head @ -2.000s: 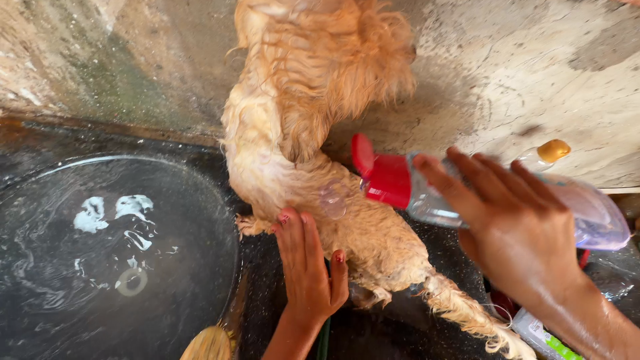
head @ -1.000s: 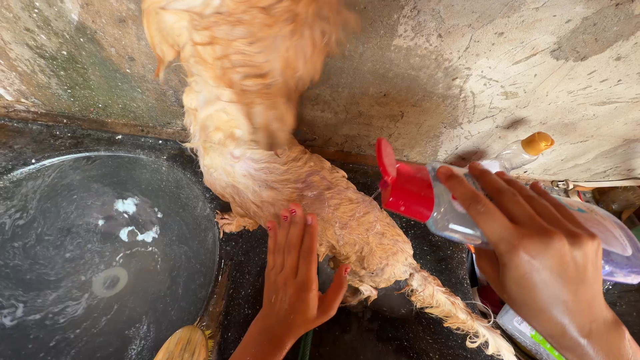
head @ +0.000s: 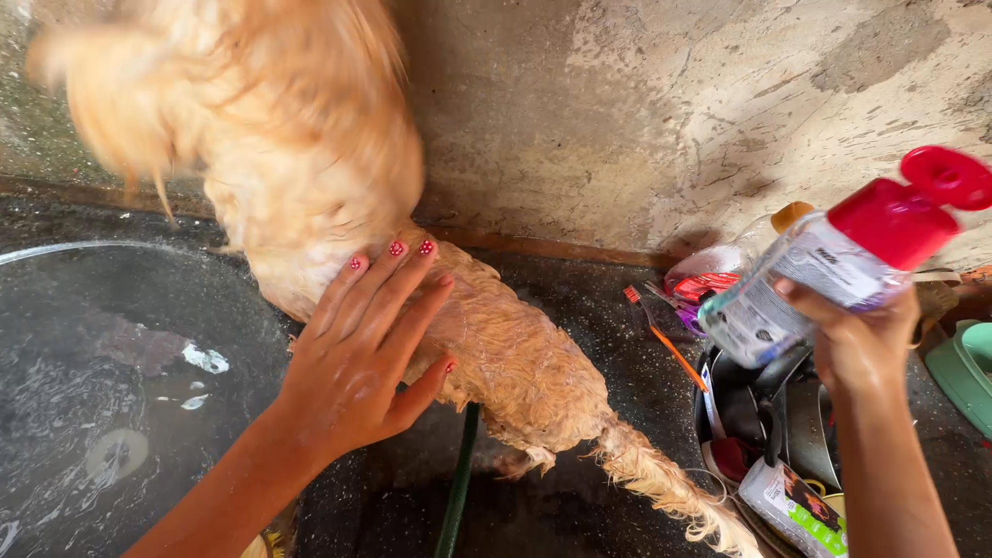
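Note:
A wet, tan-furred dog (head: pixel 511 349) stands on the dark floor beside the wall, its head and front end blurred at the upper left and its tail reaching the bottom right. My left hand (head: pixel 364 356) lies on its back with fingers spread, the nails painted red with white dots. At the right, my right hand (head: pixel 860 333) grips a clear plastic bottle (head: pixel 798 287) with a red flip cap (head: pixel 891 221). The cap's lid is up, and the bottle is tilted with its cap end toward the upper right, away from the dog.
A large round tub of cloudy water (head: pixel 155 263) occupies the left. A green hose (head: pixel 459 480) runs under the dog. Near the wall lie a toothbrush (head: pixel 666 337) and purple-handled scissors (head: pixel 686 314). A container of pans (head: pixel 806 426) and a green plastic basin (head: pixel 965 380) are at the right.
My right hand has moved the bottle away from the dog to the right, and its cap, which pointed left, now points up and right. My left hand remains on the dog's back.

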